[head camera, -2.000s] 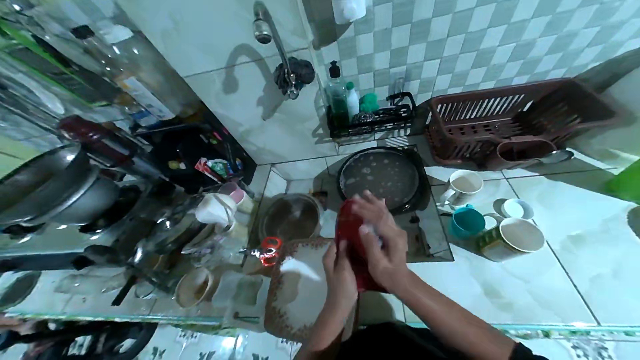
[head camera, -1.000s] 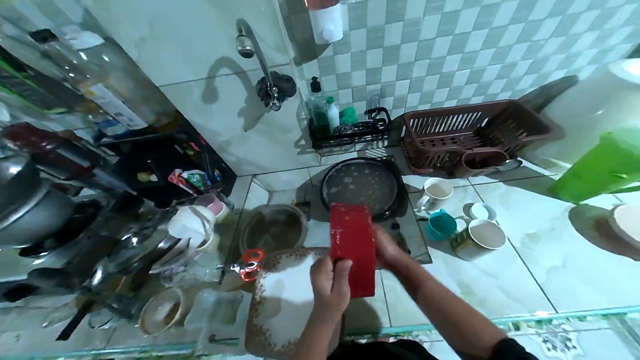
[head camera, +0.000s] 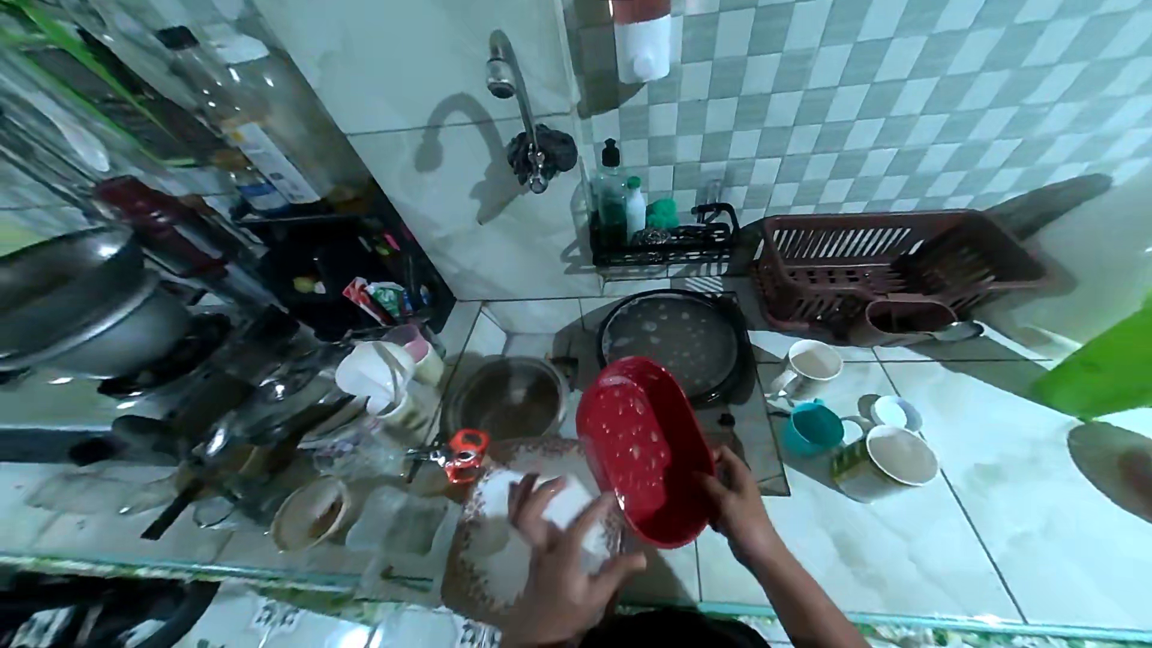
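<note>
My right hand (head camera: 740, 504) grips the right rim of a red oval plastic container (head camera: 643, 441), tilted so its wet inside shows. My left hand (head camera: 562, 549) has its fingers spread just left of the container, above a patterned tray (head camera: 490, 549); whether a fingertip touches the container I cannot tell. Behind the red container sits a round dark pan (head camera: 675, 337) full of cloudy, bubbly water. A metal bowl (head camera: 508, 405) holding murky liquid stands to the left, with orange-handled scissors (head camera: 463, 456) near it.
A brown plastic dish rack (head camera: 900, 270) stands at the back right. White mug (head camera: 810, 364), teal cup (head camera: 813, 427) and a larger mug (head camera: 900, 459) are on the right counter. Faucet (head camera: 513, 90) and black caddy (head camera: 666, 243) are behind. Stacked dishes (head camera: 378, 378) and a wok (head camera: 72, 288) crowd the left.
The red container has turned from its outer side to show its inside. My left hand has come off it or nearly so, fingers now spread; my right hand keeps its grip.
</note>
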